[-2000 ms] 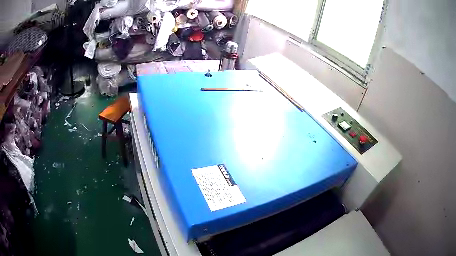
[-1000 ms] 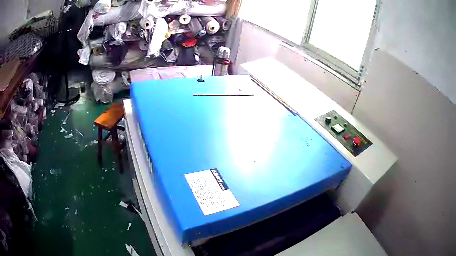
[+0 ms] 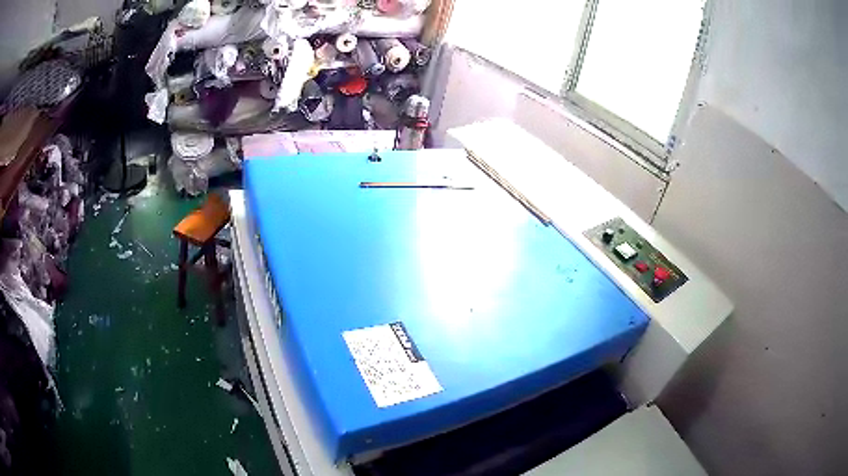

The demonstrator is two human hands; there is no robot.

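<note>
No hand is in the picture. The large blue hood of the fusing press (image 3: 372, 270) lies nearest in front of me, with a printed white label (image 3: 392, 364) near its front left corner. The black conveyor belt (image 3: 521, 432) shows in the gap under the hood's front edge. Part of the off-white feed table (image 3: 632, 451) shows at the bottom, cut off by the edge. A slim stick (image 3: 416, 186) lies across the far part of the hood. The control panel (image 3: 638, 259) with red and pale buttons is on the off-white side housing.
A long thin strip (image 3: 509, 189) lies along the hood's right edge. A wooden stool (image 3: 203, 228) stands left of the press on the littered green floor (image 3: 139, 372). Fabric rolls (image 3: 279, 84) are stacked at the back, near a metal flask (image 3: 414, 123). A window wall is at the right.
The view has shifted slightly, so the press and stool now sit a little further left and lower than at first. Nothing else has visibly moved.
</note>
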